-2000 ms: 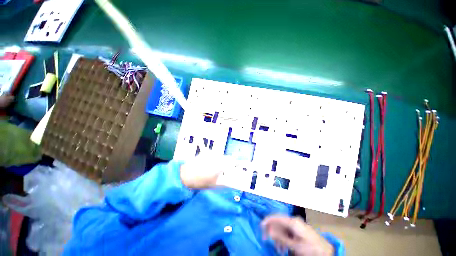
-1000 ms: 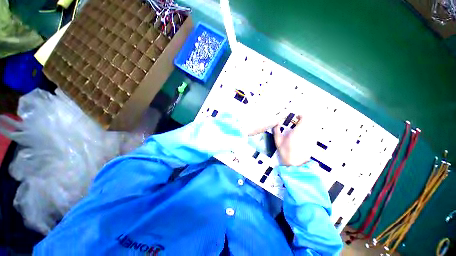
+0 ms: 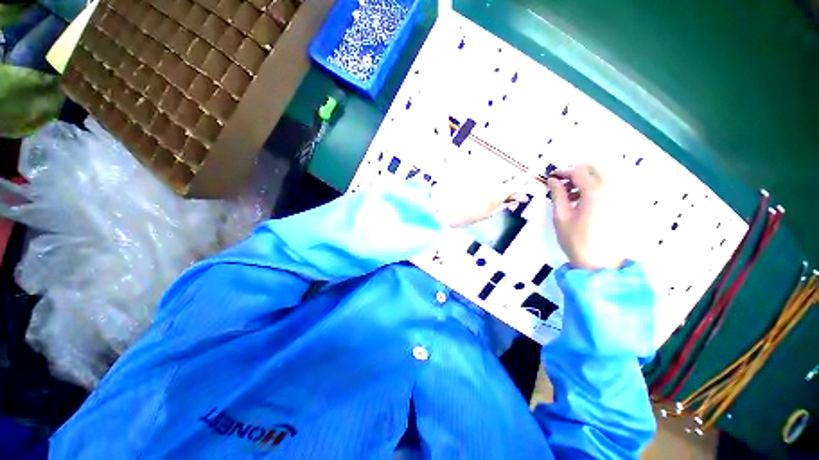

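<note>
A white cut-out panel [image 3: 620,135] lies tilted across the bench edge in front of me. Thin red and white wire leads [image 3: 503,156] run over it from a dark component [image 3: 463,133] at upper left to my right hand. My right hand [image 3: 577,207] pinches the dark end of these leads near a slot, fingers closed around it. My left hand [image 3: 480,212] lies flat on the panel beside the large dark opening [image 3: 509,230]; its fingertips are overexposed, and I cannot tell whether it holds anything.
Brown divider box [image 3: 180,76] at upper left. Blue screw tray [image 3: 366,40] and green-handled tool [image 3: 326,110] beside the panel. Crumpled plastic bags [image 3: 99,243] at left. Red leads [image 3: 723,287], orange-yellow leads [image 3: 763,350] and yellow tape roll [image 3: 795,426] at right.
The view has shifted closer, so the trays sit higher. My right hand has moved away from my left, and the thin leads now show stretched across the panel.
</note>
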